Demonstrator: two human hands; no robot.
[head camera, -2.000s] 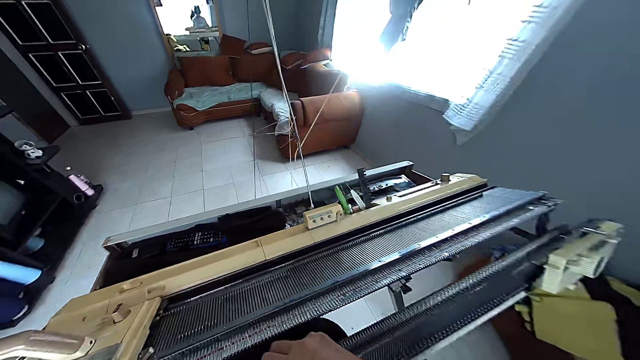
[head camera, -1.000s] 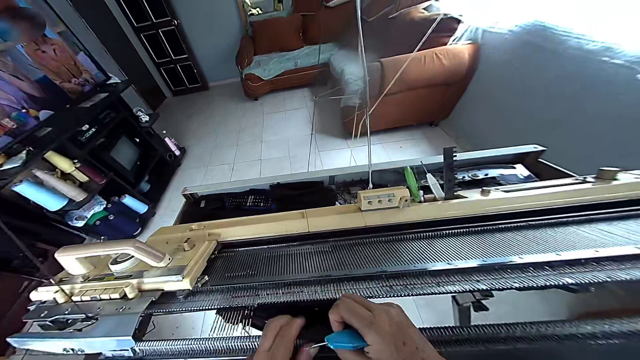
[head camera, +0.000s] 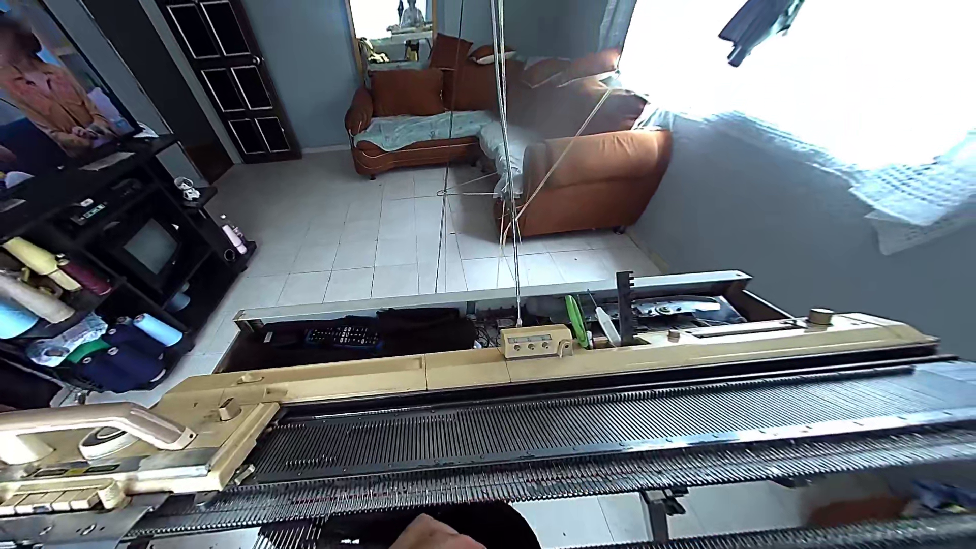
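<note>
A cream flat-bed knitting machine (head camera: 465, 374) runs across the view, with rows of metal needles (head camera: 457, 484) along its front edge. Its carriage (head camera: 130, 450), with a handle and push buttons, sits at the left end. A counter (head camera: 536, 341) is fixed on the back rail. At the bottom edge, part of one hand (head camera: 436, 534) shows in front of the needles, over something dark; which hand it is, and what it holds, cannot be told. The other hand is out of view.
Behind the machine, a long tray (head camera: 343, 301) holds a remote control (head camera: 343, 337), a green-handled tool (head camera: 576, 320) and a black toothed comb (head camera: 626, 305). Yarn strands (head camera: 503, 114) hang from above. Yarn cones (head camera: 156, 329) fill a shelf at left. A brown sofa (head camera: 602, 179) stands beyond.
One second ago both hands were at the needles, one on a blue-handled tool; now only part of one hand shows and the tool is out of sight. The view has shifted.
</note>
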